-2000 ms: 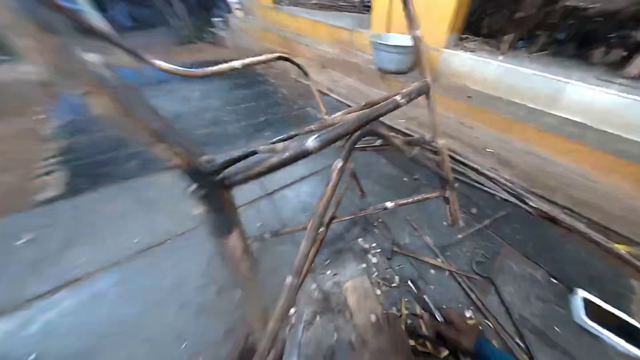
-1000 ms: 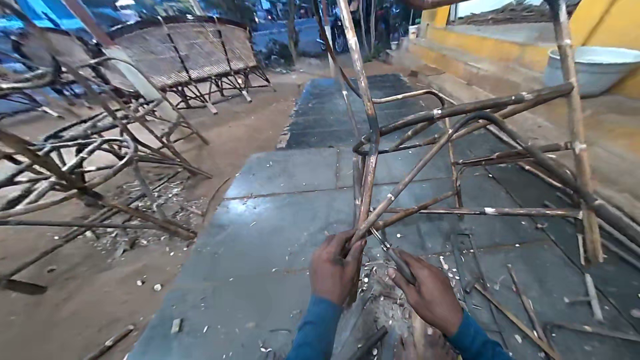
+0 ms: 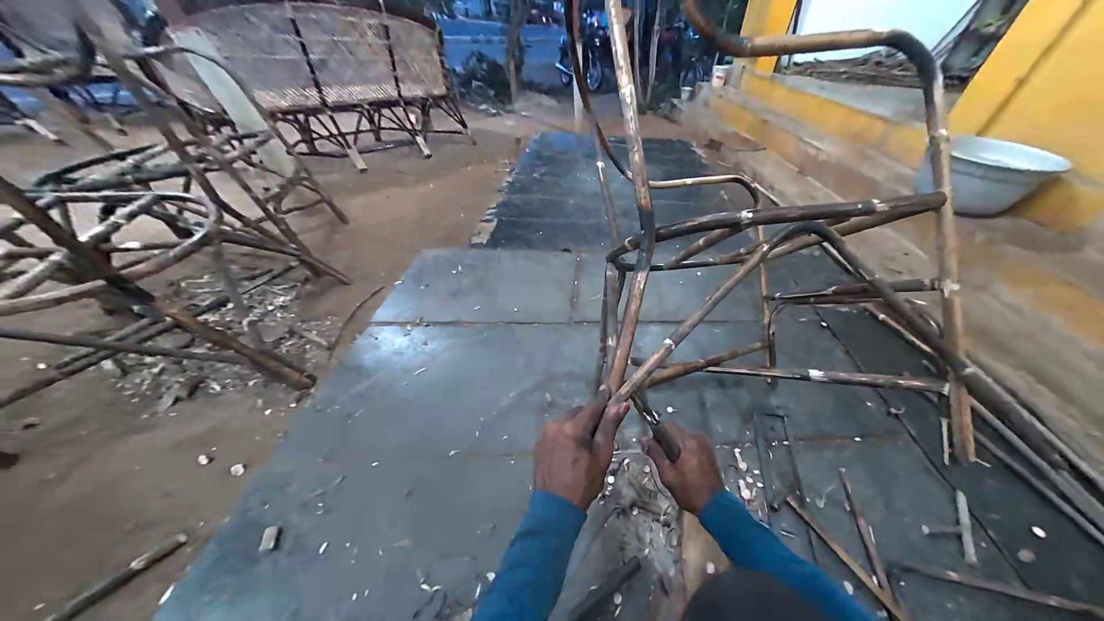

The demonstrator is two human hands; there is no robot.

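A cane chair frame [image 3: 716, 220] made of bent, dark-marked poles stands tilted on grey stone slabs. My left hand [image 3: 573, 453] grips the joint where two of its poles meet near the bottom. Just right of it, my right hand [image 3: 688, 470] is closed around the dark handle of a hand tool [image 3: 662, 435]. The tool's front end lies against the same joint, partly hidden, so its exact kind cannot be told. Wood chips and shavings are scattered beneath both hands.
Loose cane sticks [image 3: 841, 552] lie at the right, near long poles [image 3: 1026, 431] beside a yellow step. A grey-white basin [image 3: 992, 172] sits on that step. More cane frames [image 3: 129, 233] stand on the dirt at left, with a woven cane bench [image 3: 319, 69] behind. A short stick [image 3: 121, 578] lies lower left.
Two seconds ago the view was swung and blurred. Since one second ago, both hands have stayed at the lower joint of the frame, the tool still in my right hand.
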